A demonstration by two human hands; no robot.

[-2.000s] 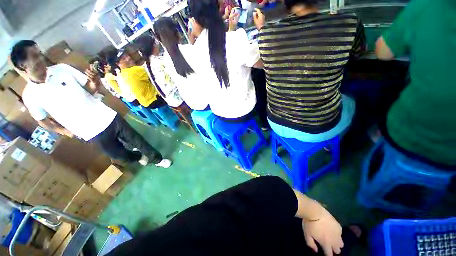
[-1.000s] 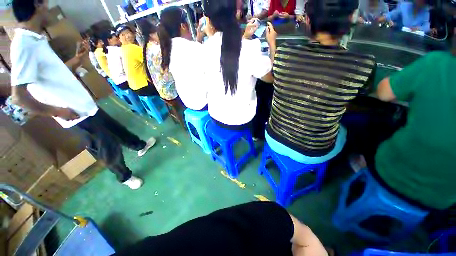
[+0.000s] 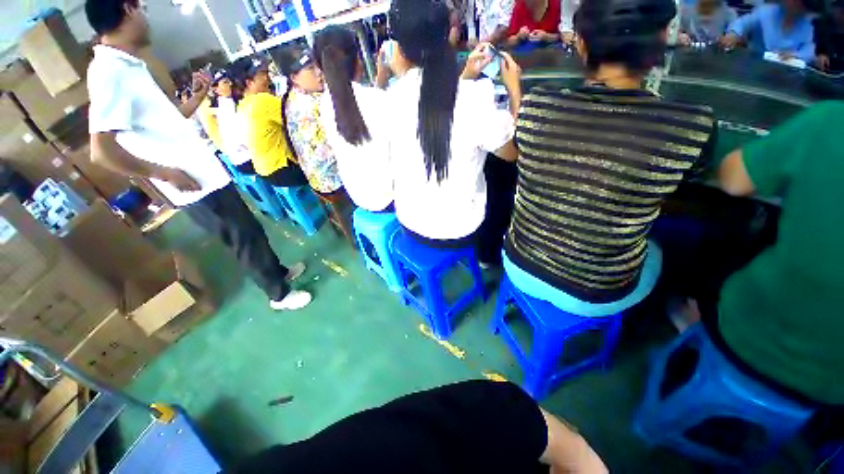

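Neither of my hands is in the picture. One of my arms, in a black sleeve, crosses the bottom middle, and its bare forearm runs off the bottom edge. No held thing shows. Nearest in front are blue plastic stools [image 3: 555,338] under seated workers. One worker wears a black and gold striped top [image 3: 606,185], another at the right a green top [image 3: 791,241]. A blue hand truck platform [image 3: 171,449] with a bent metal handle [image 3: 79,370] is at the bottom left.
A person in a white shirt [image 3: 153,125] stands at the left. Brown cartons [image 3: 55,278] are piled behind. Seated workers line the dark work line [image 3: 740,97], with others across it. A small dark object [image 3: 280,401] lies on the green floor.
My hand, in view two seconds ago, has left the picture at the bottom, as has the blue tote with its grid of units. The view has shifted; the standing person's posture has changed.
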